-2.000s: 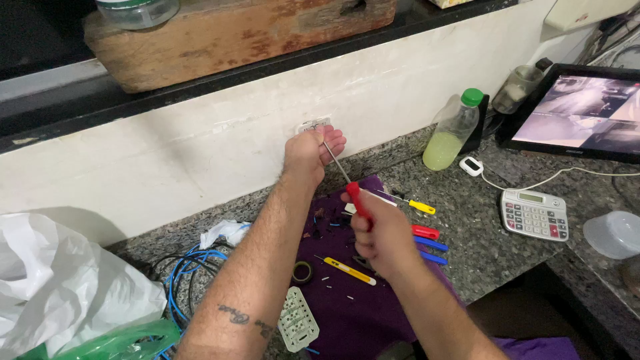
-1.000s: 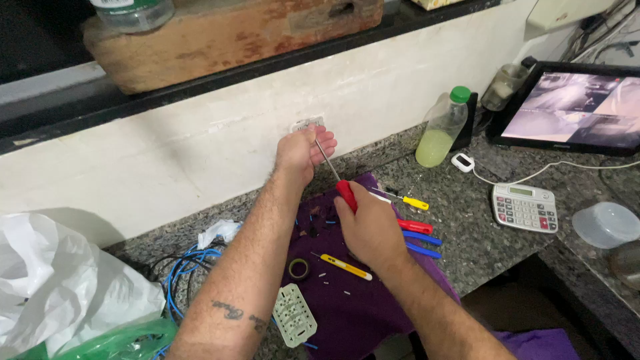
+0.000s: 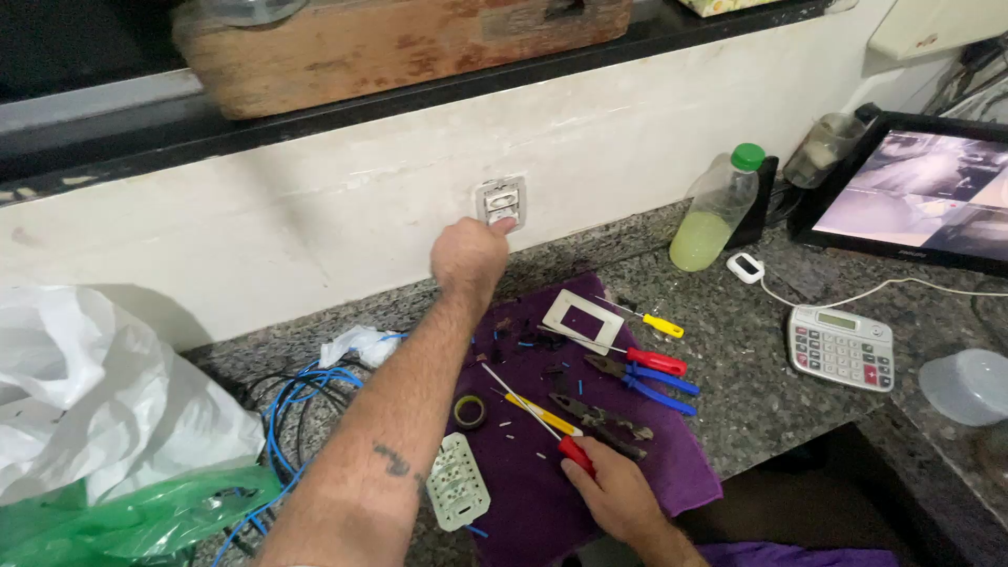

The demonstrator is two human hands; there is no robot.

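My left hand (image 3: pixel 472 256) is at the wall, its thumb against the lower part of an uncovered wall outlet (image 3: pixel 502 203); whether its fingers grip anything is hidden. My right hand (image 3: pixel 614 484) holds a red-handled screwdriver (image 3: pixel 577 455) over a purple cloth (image 3: pixel 528 488), its shaft pointing up and left across a yellow utility knife (image 3: pixel 543 413). On the cloth are a white outlet cover frame (image 3: pixel 583 322), a second red-handled screwdriver (image 3: pixel 657 361), blue-handled pliers (image 3: pixel 646 380), dark worn pliers (image 3: pixel 598 421), a roll of tape (image 3: pixel 469 412) and a pale terminal plate (image 3: pixel 458 482). A yellow-handled screwdriver (image 3: pixel 663 325) lies beyond.
Blue and black cables (image 3: pixel 303 402) and white and green plastic bags (image 3: pixel 118 394) are at left. A green-capped bottle (image 3: pixel 703 228), a calculator (image 3: pixel 841 346), a monitor (image 3: pixel 921 193) and a plastic container (image 3: pixel 967 386) stand at right. A wooden block (image 3: pixel 409 51) rests on the black ledge (image 3: pixel 331 126).
My right hand has moved down from the outlet to above the cloth, the red screwdriver still in it. My left hand stays at the wall, now with its back showing, and the outlet is uncovered to view.
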